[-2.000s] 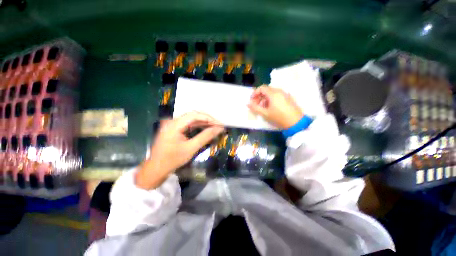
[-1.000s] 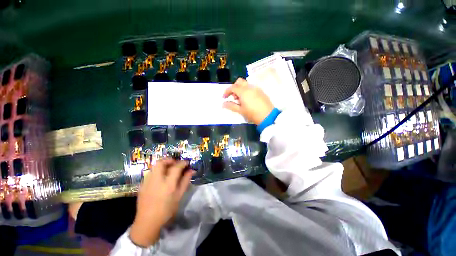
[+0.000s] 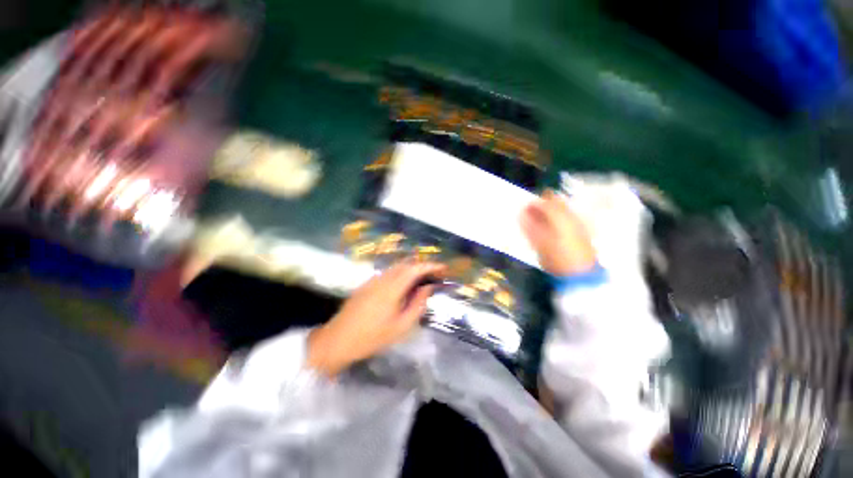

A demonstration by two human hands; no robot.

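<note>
The frame is badly blurred. A long white sheet [image 3: 458, 201] lies across the middle of the tray. My right hand [image 3: 559, 235], with a blue band at the wrist, is at the sheet's right end; whether its fingers grip the sheet cannot be told. My left hand [image 3: 382, 310] is over the tray's near edge, fingers bent, with no held thing visible. Dark modules with orange tails [image 3: 468, 128] show in the tray [image 3: 538, 322] beyond the sheet and on its near side.
Pink-layered stacked trays [image 3: 122, 112] stand left. A beige paper piece [image 3: 267, 163] lies on the green bench. White sheets [image 3: 613, 210], a dark round device [image 3: 706, 261] and stacked trays with white pieces [image 3: 772, 411] are on the right. Something blue shows at the top right.
The view has turned, so the bench and tray now slant down to the right. The sheet remains across the tray with my right hand at its right end. My left hand stays near the tray's front.
</note>
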